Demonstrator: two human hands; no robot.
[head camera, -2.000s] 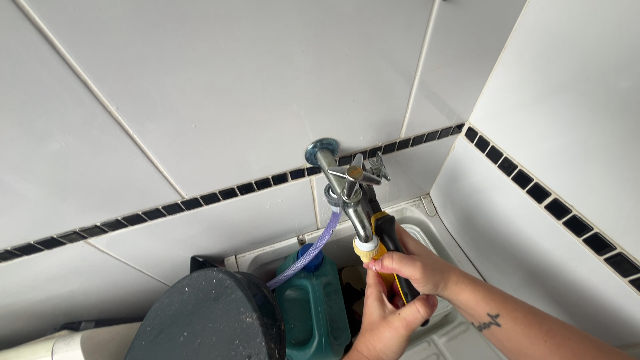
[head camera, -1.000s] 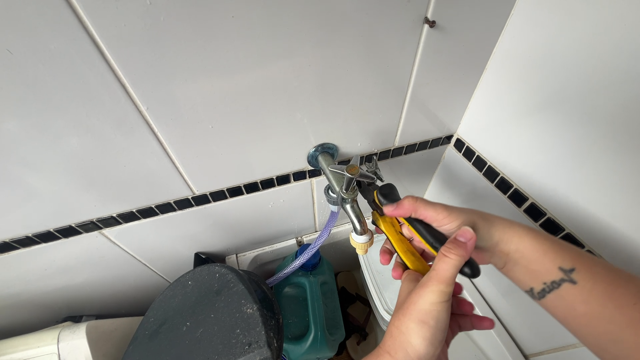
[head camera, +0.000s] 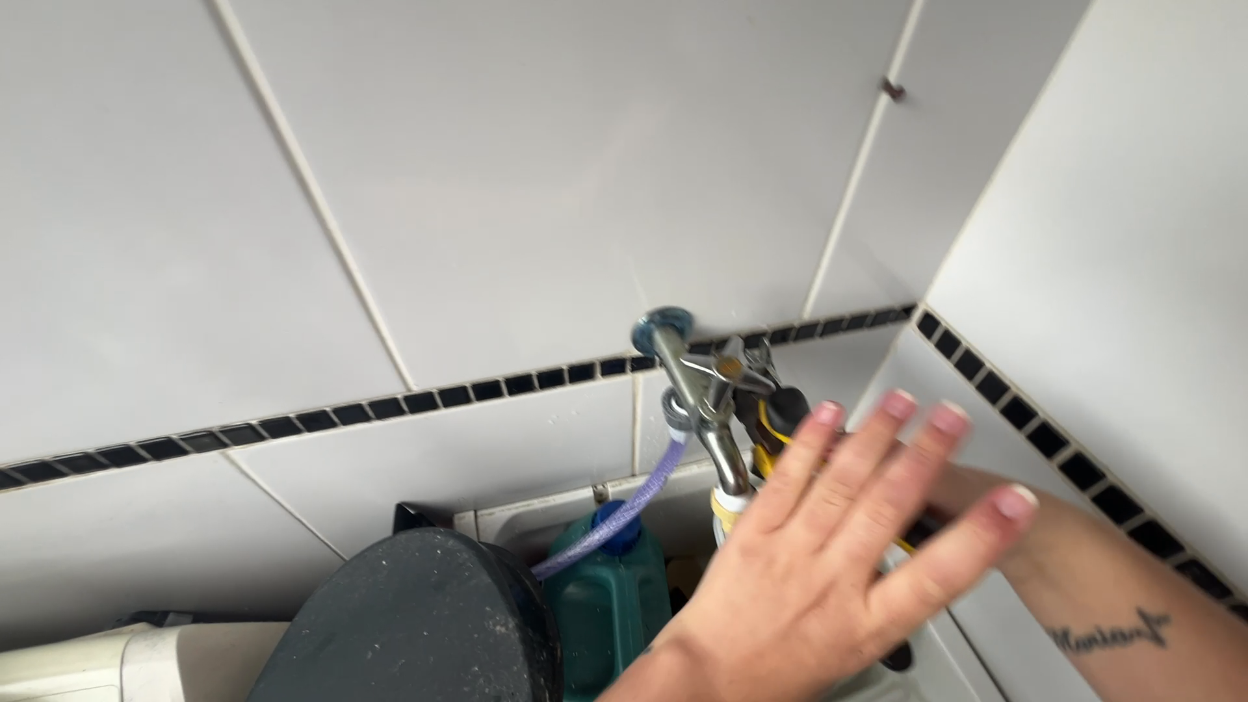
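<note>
A chrome wall tap (head camera: 723, 458) with a cross handle (head camera: 729, 369) carries a white and yellow fitting (head camera: 726, 509) at its spout end. A purple braided hose (head camera: 639, 507) hangs from a side connection. My left hand (head camera: 838, 556) holds nothing; its fingers are spread, its back faces the camera, and it overlaps the fitting's right edge in view. Behind it, my right hand (head camera: 882, 456) is mostly hidden, at the yellow and black pliers (head camera: 775, 429) just right of the spout. The pliers' jaws and the exact grip are not clearly visible.
A teal plastic jug (head camera: 609, 614) with a blue cap stands below the tap. A dark rounded lid (head camera: 419, 624) is at its left, beside a cream plastic object (head camera: 146, 663). A white tub (head camera: 960, 643) lies below my arms. Tiled walls (head camera: 507, 195) meet at the right.
My left hand has come off the pliers, where it was one second ago, and opened in front of my right hand. Two seconds ago, fingers were at the spout fitting.
</note>
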